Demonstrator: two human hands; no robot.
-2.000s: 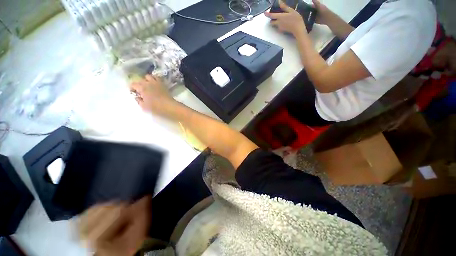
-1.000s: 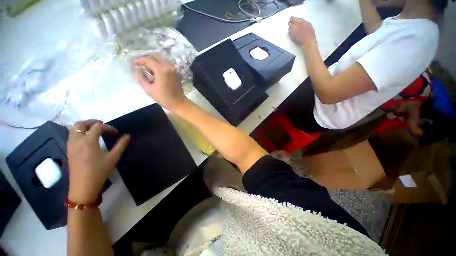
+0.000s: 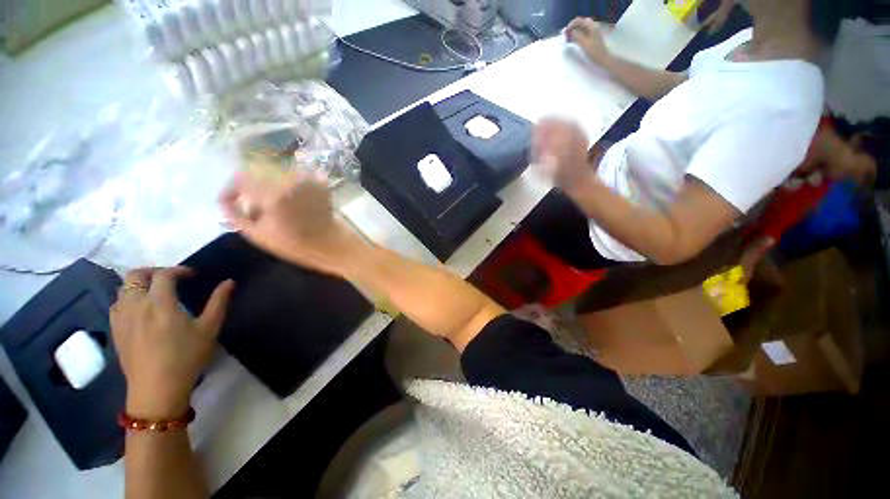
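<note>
My left hand [image 3: 161, 336], palm down with thumb and fingers apart, lies at the left edge of a flat black tray part [image 3: 298, 322]. Left of it, a black inner tray [image 3: 39, 356] holds a white rounded case [image 3: 80, 359] in its recess; my hand covers part of the tray's right side. My right hand [image 3: 283, 214] is blurred, above the bench beyond the flat part. Its fingers are curled, and I cannot tell what they hold.
Two overlapping black trays [image 3: 408, 190] with white cases lie right of my right hand. A clear crinkled bag [image 3: 317, 122] and white ribbed rows [image 3: 234, 44] lie behind. A coworker in white [image 3: 751, 117] sits at the right, near a red stool and cartons [image 3: 649, 331].
The flat black part was lowered onto the bench between the first and second frames. My left hand moved to its edge. My right hand has come back slightly towards me since the previous frame.
</note>
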